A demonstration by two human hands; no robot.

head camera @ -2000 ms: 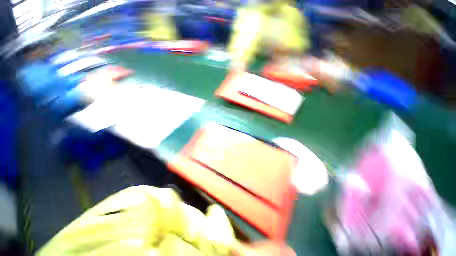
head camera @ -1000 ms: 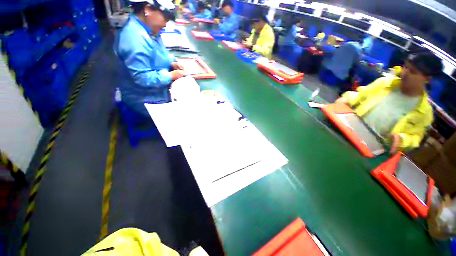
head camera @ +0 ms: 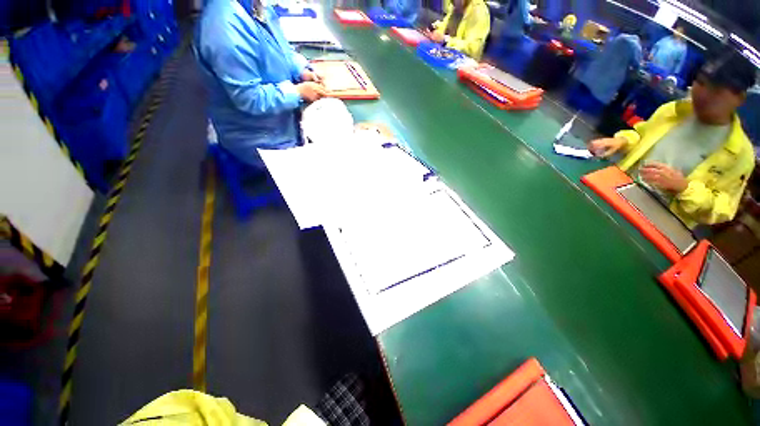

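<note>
A thin black rectangular frame (head camera: 422, 274) lies on large white sheets (head camera: 350, 195) on the green bench (head camera: 467, 333). A red-orange foam pad (head camera: 521, 403) is cut off by the bottom edge, with a dark and white edge of something on its right side. Neither of my hands is in the picture. Only parts of my yellow sleeves (head camera: 196, 409) show at the bottom edge.
A person in a blue smock (head camera: 250, 83) works at a pad (head camera: 346, 79) beyond the sheets. A person in yellow (head camera: 708, 162) sits across the bench, by pads (head camera: 637, 208). Blue crates (head camera: 79, 108) stand far left, beside yellow-black floor lines (head camera: 108, 208).
The view has steadied and swung from my own pad and fan to the sheets on the left. Since one second ago, the sheets and bench have shifted right and slightly up in view.
</note>
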